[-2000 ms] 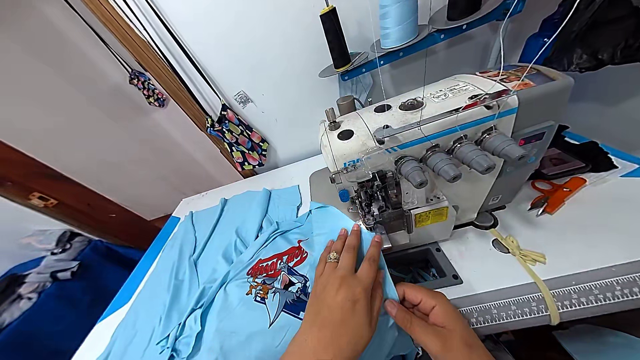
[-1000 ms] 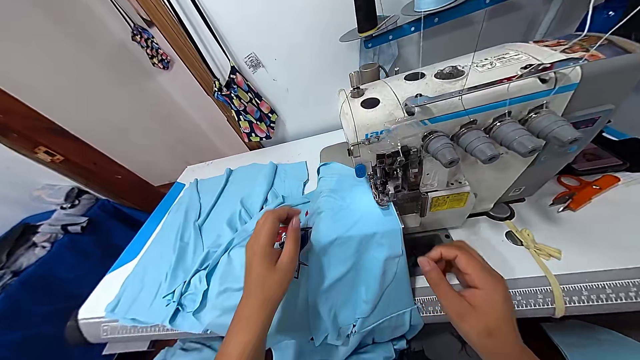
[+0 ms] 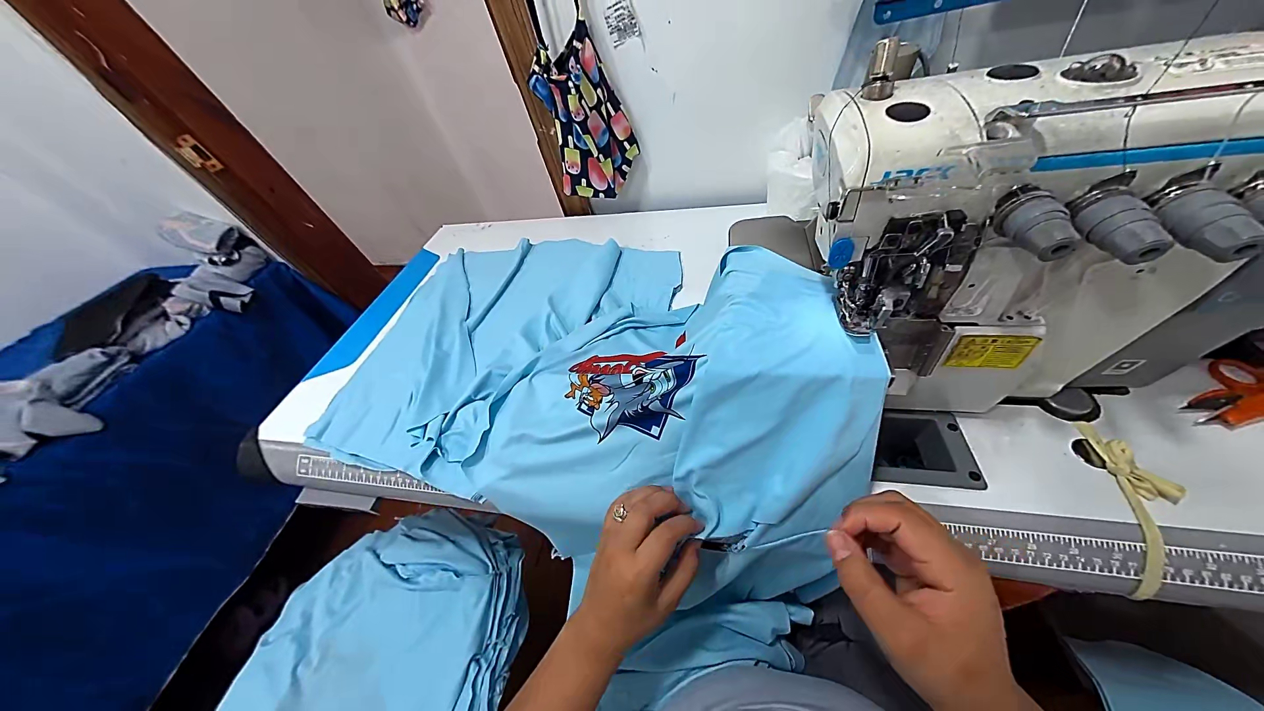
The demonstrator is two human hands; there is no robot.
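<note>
Light blue knit fabric [image 3: 780,395] with a printed cartoon lies over the front of the table, its right part under the presser foot area of a white overlock sewing machine [image 3: 918,128]. My left hand [image 3: 647,548], wearing a ring, pinches the fabric's lower edge near the table front. My right hand [image 3: 918,583] is at the right side of the fabric, thumb and forefinger close together at a corner of it; whether they grip the cloth cannot be told.
A stack of light blue pieces [image 3: 395,612] sits below the table's left front. Orange-handled scissors [image 3: 1234,390] and a yellow tied strip [image 3: 1126,474] lie at the right. Blue cloth [image 3: 148,513] with grey garments [image 3: 197,296] is at far left. A patterned garment [image 3: 591,118] hangs behind.
My left hand has gone from the printed area to the fabric's lower edge. The cartoon, partly covered before, now shows. The view has shifted left and down, bringing the blue stack into sight.
</note>
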